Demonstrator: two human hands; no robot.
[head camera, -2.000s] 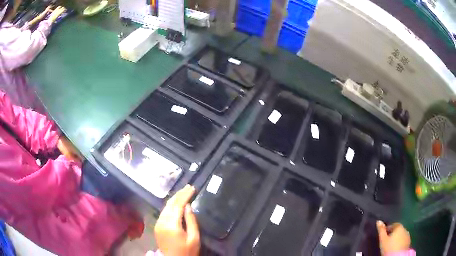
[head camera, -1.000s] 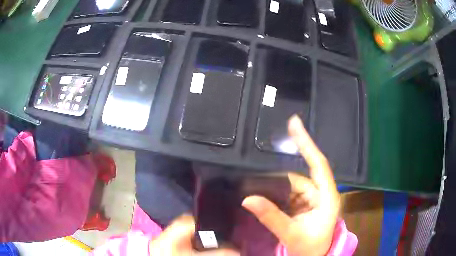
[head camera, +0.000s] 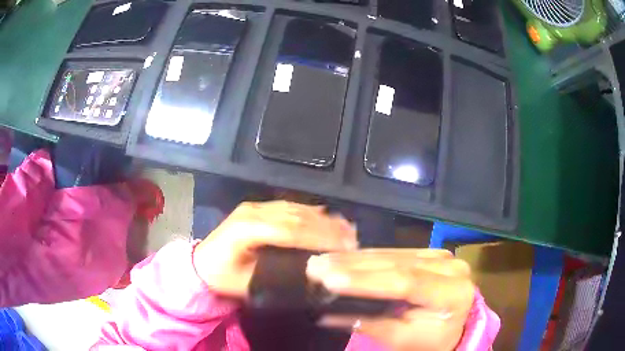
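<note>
A dark smartphone (head camera: 277, 274) is held between both my hands below the front edge of the trays; it is blurred and partly covered by fingers. My left hand (head camera: 274, 236) grips its upper left part. My right hand (head camera: 404, 288) lies over its right side. Just beyond, a black foam tray (head camera: 329, 182) holds three dark phones with white labels, one of them here (head camera: 305, 96). Its rightmost pocket (head camera: 478, 137) is empty. A phone with a lit icon screen (head camera: 94, 96) lies in the tray at the left.
A green fan (head camera: 565, 20) stands at the top right on the green bench (head camera: 562, 158). A blue crate (head camera: 541, 295) with brown cardboard is below the bench edge. A neighbouring person's pink sleeve (head camera: 68, 226) is at the left.
The view has dropped from the trays to the bench's front edge. The phone from the rightmost pocket is now in my hands. Since one second ago, my right hand has closed over it.
</note>
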